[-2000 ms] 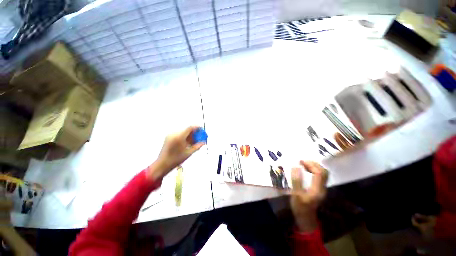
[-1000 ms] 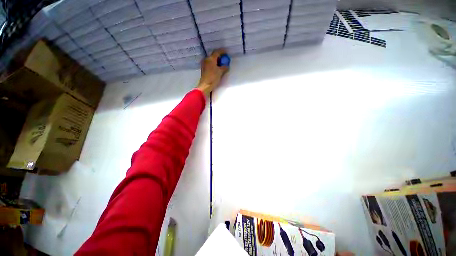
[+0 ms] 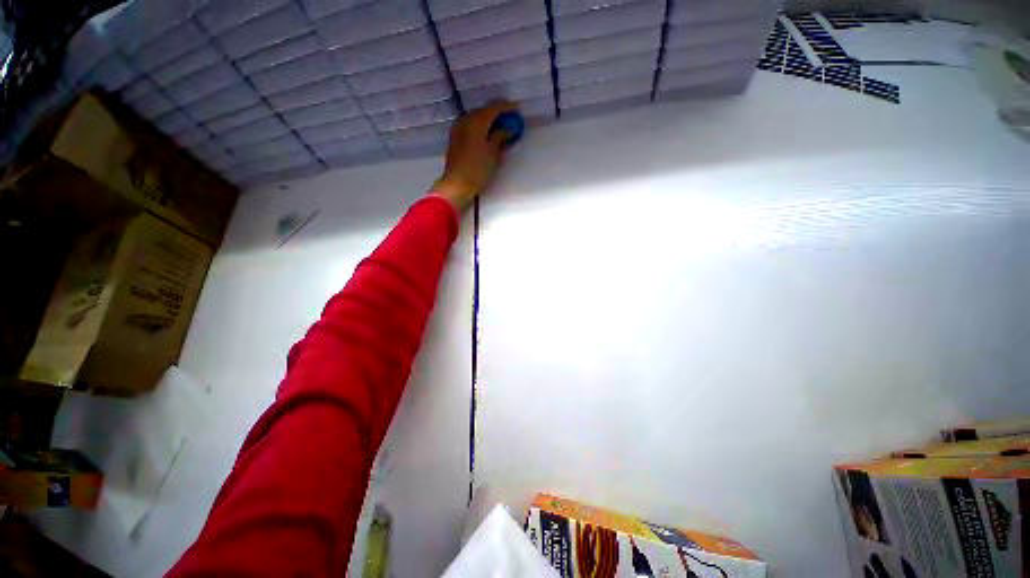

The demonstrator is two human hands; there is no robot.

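Note:
My left hand is stretched far forward to the back of the table, at the foot of the stacked white boxes. It is closed around a small round blue object, whose face shows at the fingertips. My right hand is not in view. A retail carton with orange, black and white print lies at the bottom edge, partly cut off by the picture's edge.
The stacked white boxes form a wall at the back. Brown cartons stand left, above a white sheet. More retail cartons stand lower right. A yellow-green stick lies near my sleeve. A dark seam crosses the white table.
My left hand has gone from the near part of the table to the back, still with the blue object. My right hand has left the picture. The view has shifted forward.

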